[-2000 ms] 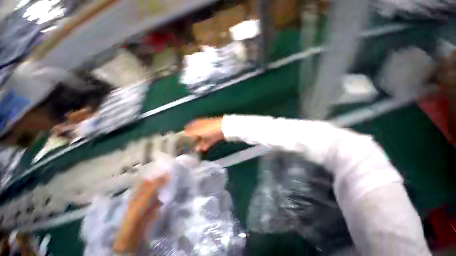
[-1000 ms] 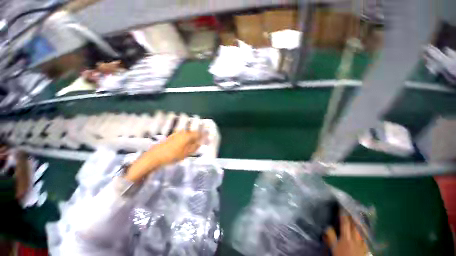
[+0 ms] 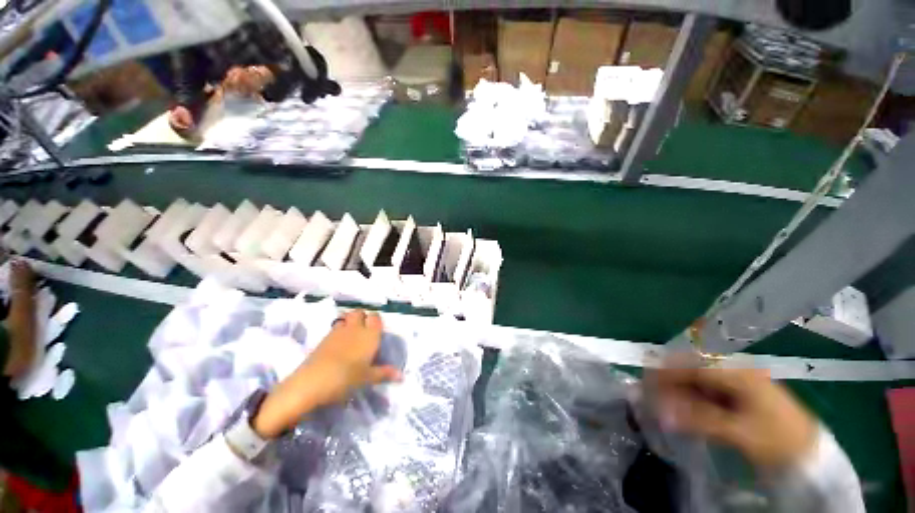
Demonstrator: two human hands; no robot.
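Observation:
My left hand (image 3: 336,366) rests over the white wrapped pieces (image 3: 216,351) and a shiny clear plastic tray (image 3: 421,431). Its thumb is spread, and whether it grips a piece is not clear. My right hand (image 3: 717,406) is blurred at the right side of the large clear poly bag (image 3: 547,431), which has dark contents; what its fingers hold cannot be told. A close row of open white cartons (image 3: 341,245) stands on the green belt beyond the pile, flaps up, some with dark contents.
A grey post (image 3: 823,271) with a hanging chain slants at the right. A white carton (image 3: 843,316) lies behind it. White discs (image 3: 60,351) and another person's arm are at the far left. Across the belt, another person's hands work near white goods (image 3: 311,120).
My left hand has drawn back from the carton row to the wrapped pieces. My right hand has risen from low in the poly bag to its upper right side. The view has shifted and sharpened.

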